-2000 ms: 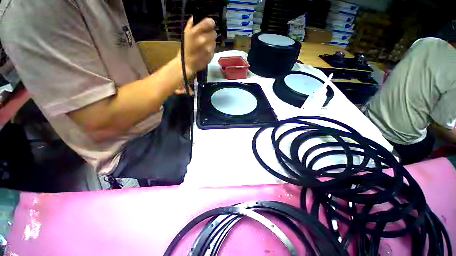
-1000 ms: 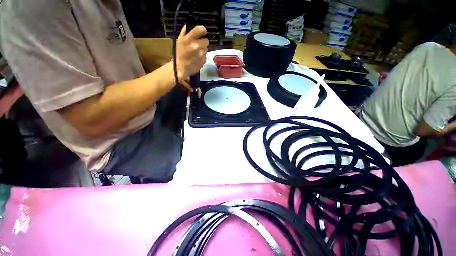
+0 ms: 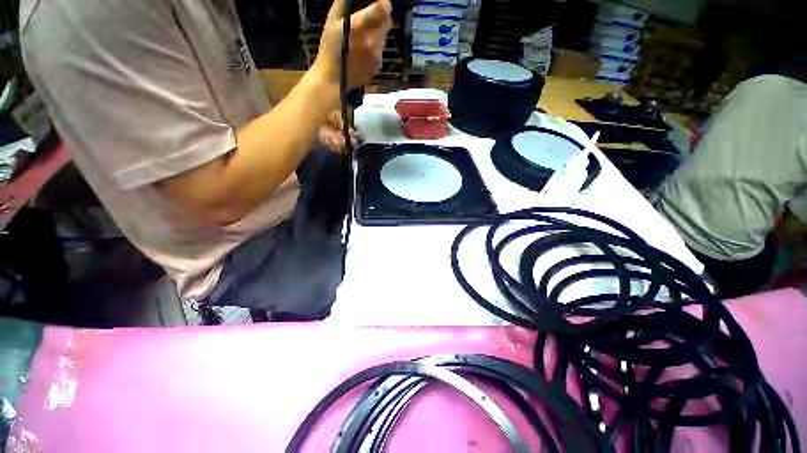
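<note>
Neither of my hands is in view. Nearest me, flat silver and black metal rings lie on the pink surface, cut off by the bottom edge. A tangled heap of black rings lies right of them, reaching onto the white-covered table. On that table is a square black frame with a round pale disc in it. Another person's raised hand holds a dark driver near the frame's left corner, its tip hidden or unclear.
That person sits at left, seen side-on, the other hand low by the table edge. A red tray, a tall disc stack, a lower pile and a white nozzle bottle stand beyond. Another person sits at right.
The other person's hand and driver have risen from the frame's left edge, and their lower hand has drawn back from it. The whole view has shifted slightly. The rings lie as before.
</note>
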